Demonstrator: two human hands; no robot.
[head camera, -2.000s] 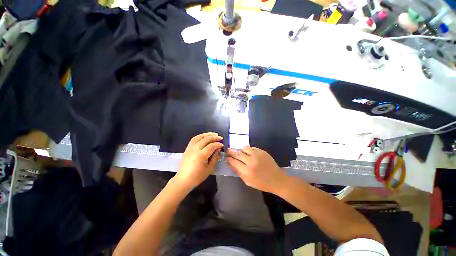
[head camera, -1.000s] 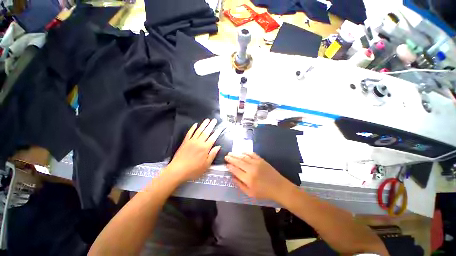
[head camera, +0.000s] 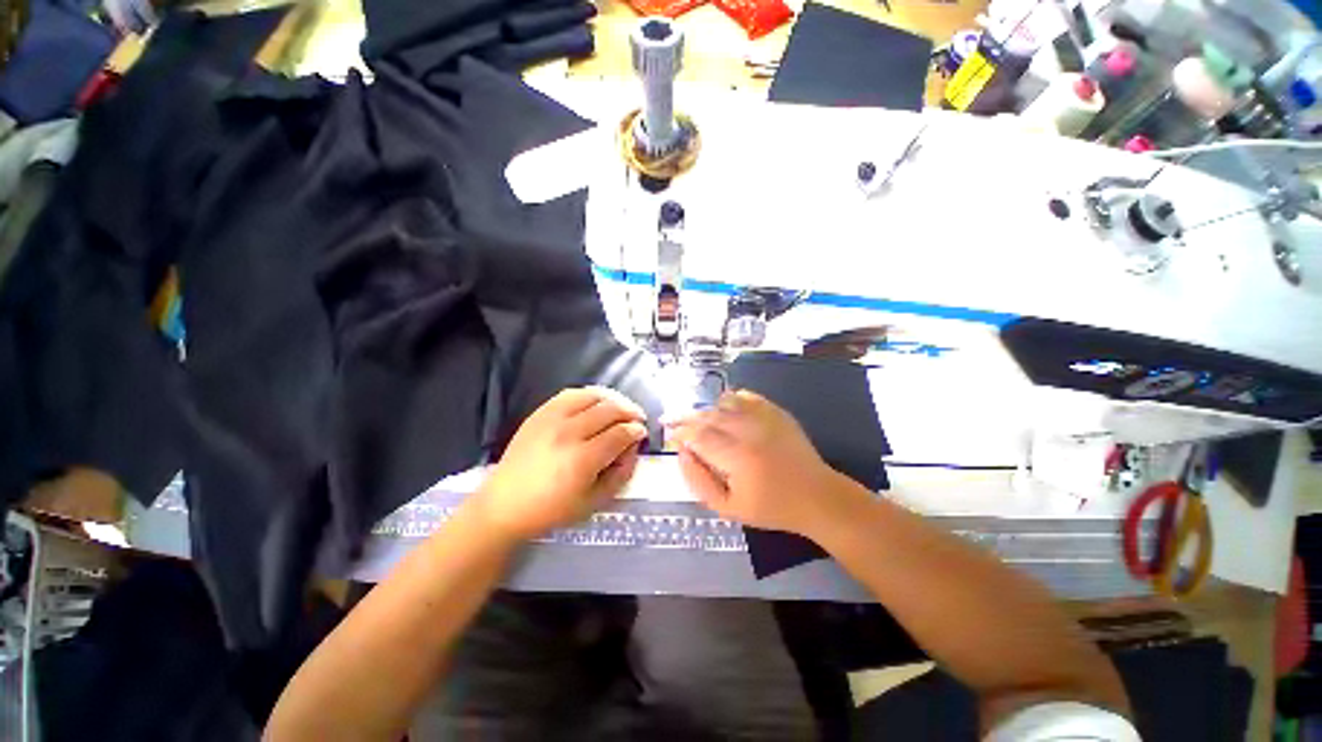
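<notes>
The large black garment panel (head camera: 392, 276) lies left of the needle and hangs over the table's front edge. My left hand (head camera: 570, 457) pinches the panel's right edge just in front of the presser foot (head camera: 702, 389). My right hand (head camera: 754, 461) is close beside it, fingers bent together at the same edge; whether it grips cloth is hard to tell. The small black cut pieces (head camera: 826, 413) lie right of the needle, partly under my right hand, with one corner over the ruler strip. The lit needle area is too bright to show the needle.
The white sewing machine head (head camera: 870, 218) spans the back right. Red and yellow scissors (head camera: 1167, 536) lie at the right end of the table. A ruler strip (head camera: 580, 525) runs along the front edge. Folded black pieces (head camera: 479, 32) and thread spools (head camera: 1073, 105) are behind.
My left hand was flat on the panel and now has its fingers curled at the edge. My right hand has moved slightly up and right. A small black piece now juts out over the ruler.
</notes>
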